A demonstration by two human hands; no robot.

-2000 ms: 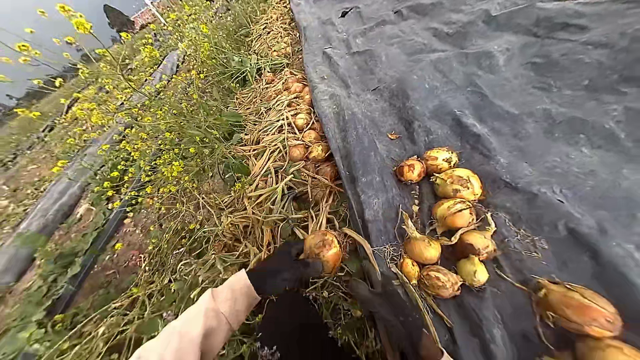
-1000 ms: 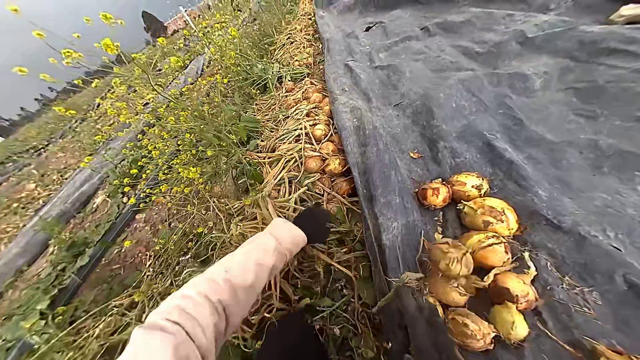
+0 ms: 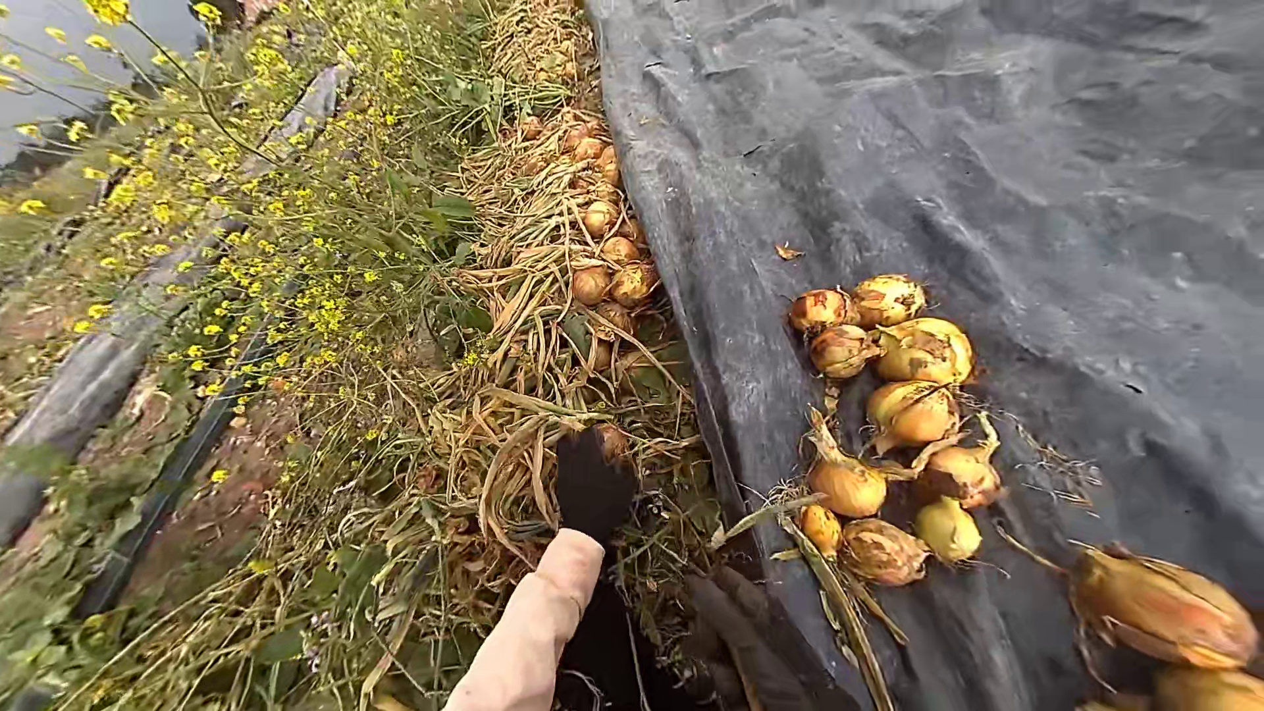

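Note:
My left hand (image 3: 595, 486), in a black glove with a pale sleeve behind it, reaches down into dry onion tops and touches or nearly touches an onion (image 3: 614, 441); its fingertips are hidden, so a grip cannot be made out. Low in the view, my right hand (image 3: 755, 637), dark-gloved, is beside the edge of the black ground sheet (image 3: 987, 178); its fingers blend into shadow. Several yellow onions (image 3: 913, 413) lie grouped on the sheet to its upper right. One with brownish skin (image 3: 841, 351) rests against the upper ones. Larger onions (image 3: 1165, 607) lie at lower right.
A row of onions (image 3: 620, 250) with withered tops (image 3: 523, 286) runs along the sheet's left edge. Yellow-flowered weeds (image 3: 326, 306) stand left of it. Farther left are a strip of grey sheeting (image 3: 89, 385) and a narrow dark pipe or edging (image 3: 163, 504).
Two seconds ago my left hand held an onion; it is now down among the dry tops. Another onion lies at the upper left of the group on the sheet.

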